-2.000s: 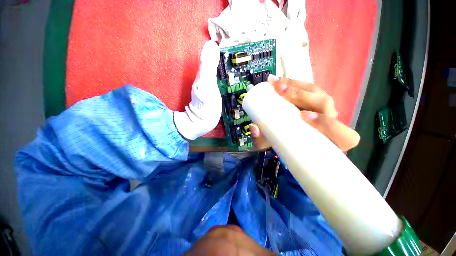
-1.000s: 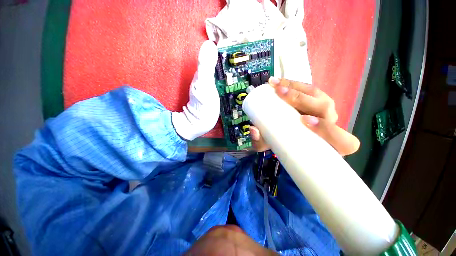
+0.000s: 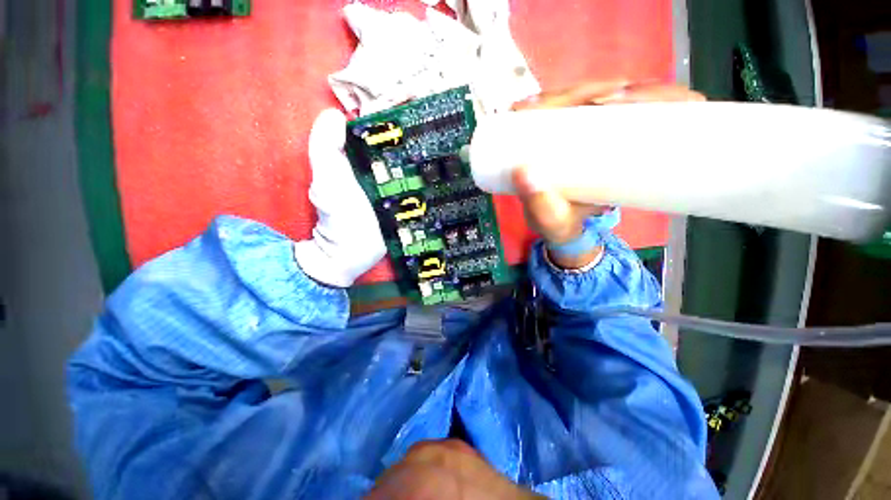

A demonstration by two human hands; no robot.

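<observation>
My left hand (image 3: 344, 210), in a white glove, holds a green circuit board (image 3: 430, 200) by its left edge, over the red mat. The board is slightly tilted and shows three component groups with yellow-and-black blocks and bright green terminals. My bare right hand (image 3: 567, 200) holds a thick milky-white glue cartridge (image 3: 684, 161), which lies nearly level across the view to the right. Its front end is at the board's right edge. Whether the tip touches the board cannot be told. The cartridge hides part of my right hand.
Crumpled white fabric (image 3: 420, 54) lies on the red mat (image 3: 225, 127) beyond the board. Another circuit board (image 3: 191, 9) is at the top left. A dark-green conveyor belt (image 3: 738, 283) with boards runs along the right. A clear hose (image 3: 762, 330) crosses it. Cardboard (image 3: 821, 439) is at the lower right.
The cartridge has swung up from a diagonal to nearly level, and its front has moved off the board's middle to its right edge. The board has shifted left and tilted. The hose shows now.
</observation>
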